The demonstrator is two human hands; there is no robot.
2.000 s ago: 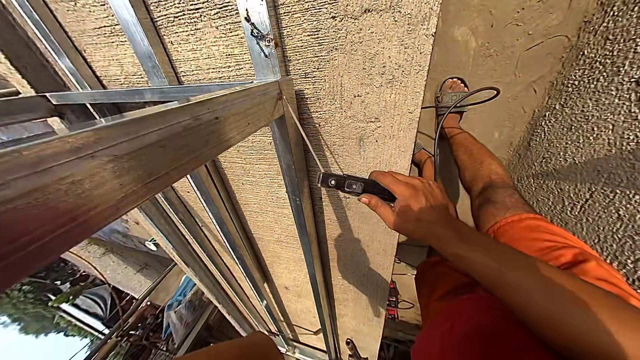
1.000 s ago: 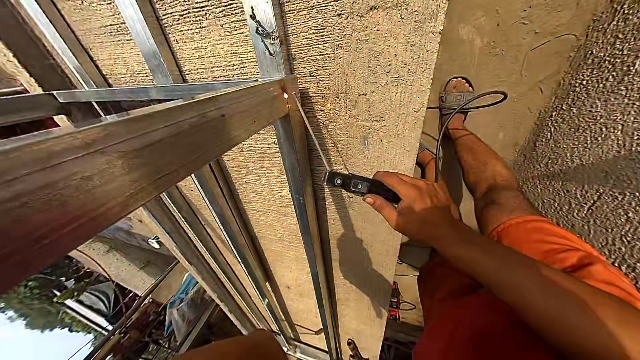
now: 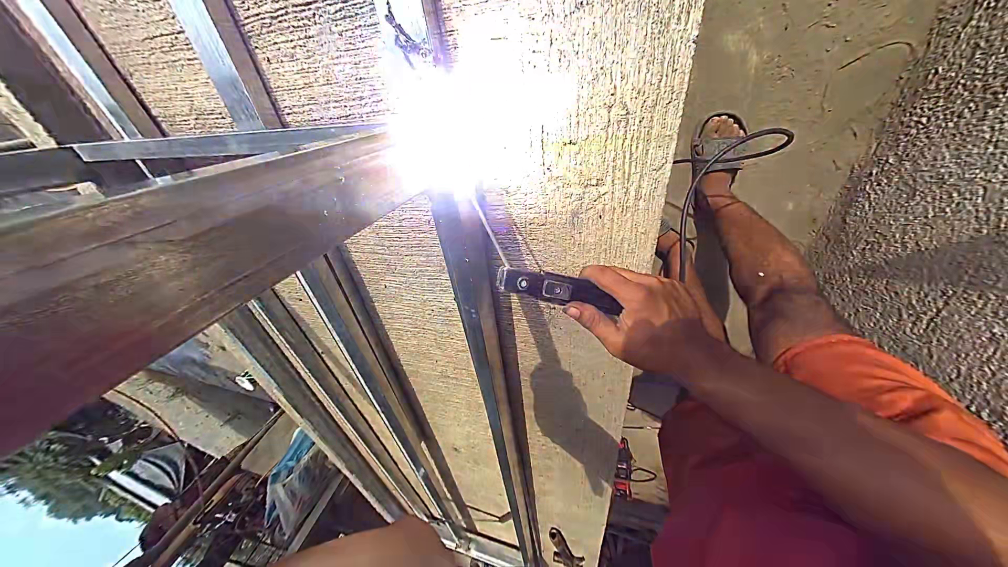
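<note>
My right hand [image 3: 650, 319] grips a black welding electrode holder [image 3: 551, 287]. A thin welding electrode [image 3: 492, 235] runs from its tip up to a metal frame, where a bright white arc [image 3: 465, 118] hides the joint of a broad steel beam [image 3: 236, 236] and a narrower steel tube [image 3: 472, 299]. Part of my left hand or forearm [image 3: 378, 545] shows at the bottom edge; its fingers and whatever they may touch are out of sight.
The frame lies over a rough concrete slab [image 3: 583, 197]. A black cable [image 3: 693, 189] loops by my sandalled foot [image 3: 720, 150]. A red and black tool [image 3: 624, 468] lies beside the slab's edge. Plastic bags [image 3: 295, 488] and clutter are at lower left.
A bright arc now glares at the frame joint, where one second ago only a small glow showed. My right hand keeps its grip on the holder.
</note>
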